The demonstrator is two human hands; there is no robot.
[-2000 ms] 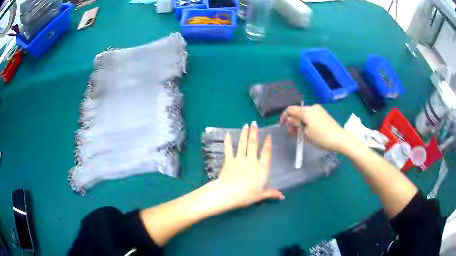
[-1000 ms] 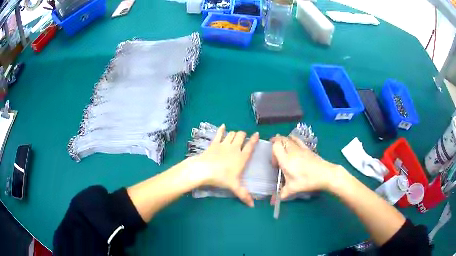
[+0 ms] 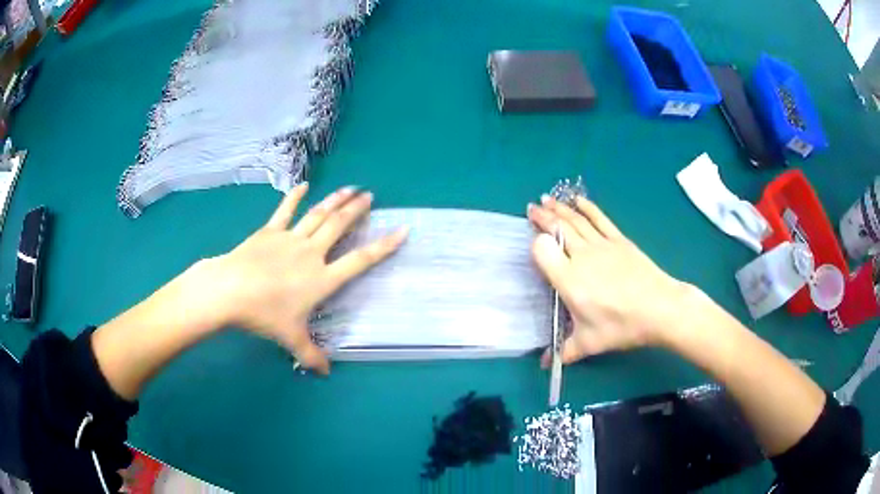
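Note:
A stack of silver mesh bands (image 3: 444, 280) lies side by side on the green bench, between my two bare hands. My left hand (image 3: 289, 265) is spread with fingers apart at the stack's left end. My right hand (image 3: 608, 275) is at the right end and holds thin silver tweezers (image 3: 557, 338), pointing towards me. My right fingertips press the band ends, which are partly hidden. A black pile of tiny pieces (image 3: 470, 432) and a silver pile (image 3: 551, 442) lie nearer to me. A glossy black tray (image 3: 666, 449) is beside them.
A larger group of bands (image 3: 251, 87) lies at the far left. A dark grey block (image 3: 542, 80), two blue bins (image 3: 664, 63) (image 3: 789, 106), white tissue (image 3: 719, 203) and a red holder (image 3: 806, 232) with a white bottle (image 3: 772, 280) are beyond and right. A black object (image 3: 29, 265) lies left.
The view has tipped down, showing the small piles and tray. The bands between my hands now lie more evenly aligned. My left hand has moved off their top to the left end.

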